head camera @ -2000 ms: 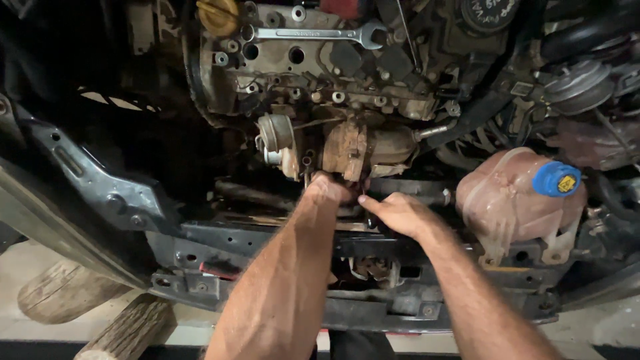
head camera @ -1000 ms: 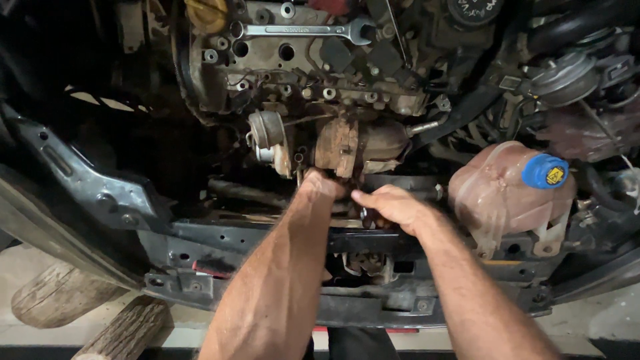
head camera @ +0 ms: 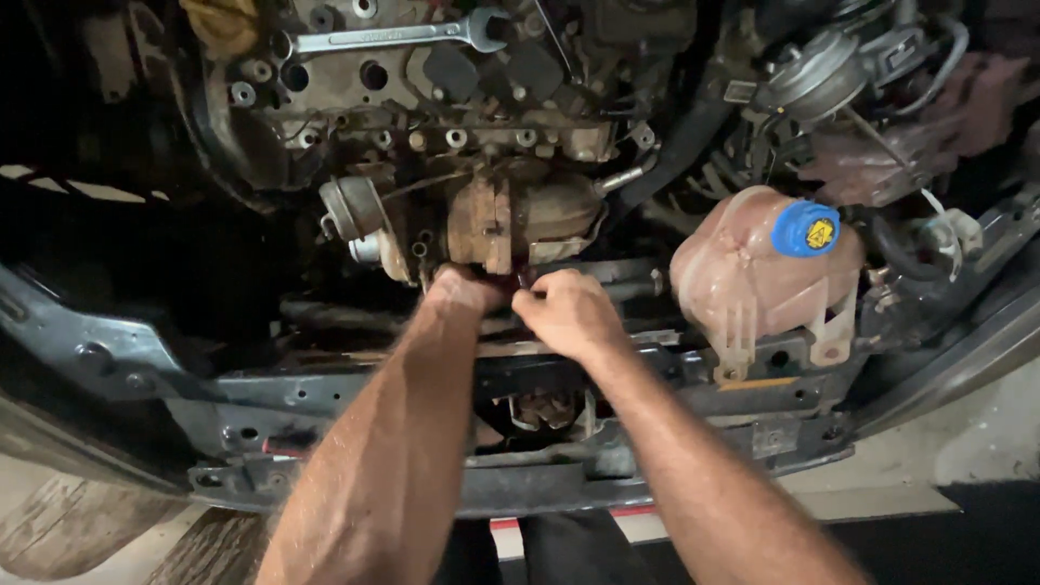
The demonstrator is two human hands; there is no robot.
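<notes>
Below the rusty turbocharger housing [head camera: 491, 219], my left hand [head camera: 467, 288] reaches down into the engine bay, its fingers hidden beneath the housing. My right hand [head camera: 569, 309] is just to the right, its thumb and forefinger pinched at a small dark part or tool that I cannot make out. A round metal actuator canister [head camera: 351, 209] sits left of the housing. Across the engine's cylinder head [head camera: 341, 81] lies a combination wrench [head camera: 382, 37].
A pinkish coolant expansion tank [head camera: 764, 268] with a blue cap [head camera: 804, 229] stands to the right. The front crossmember [head camera: 520, 483] runs under my forearms. A yellow oil filler cap [head camera: 219, 24] is at upper left. Logs [head camera: 77, 520] lie on the floor at lower left.
My right hand has turned and its fingers have closed in more beneath the housing. My left hand stays under the housing.
</notes>
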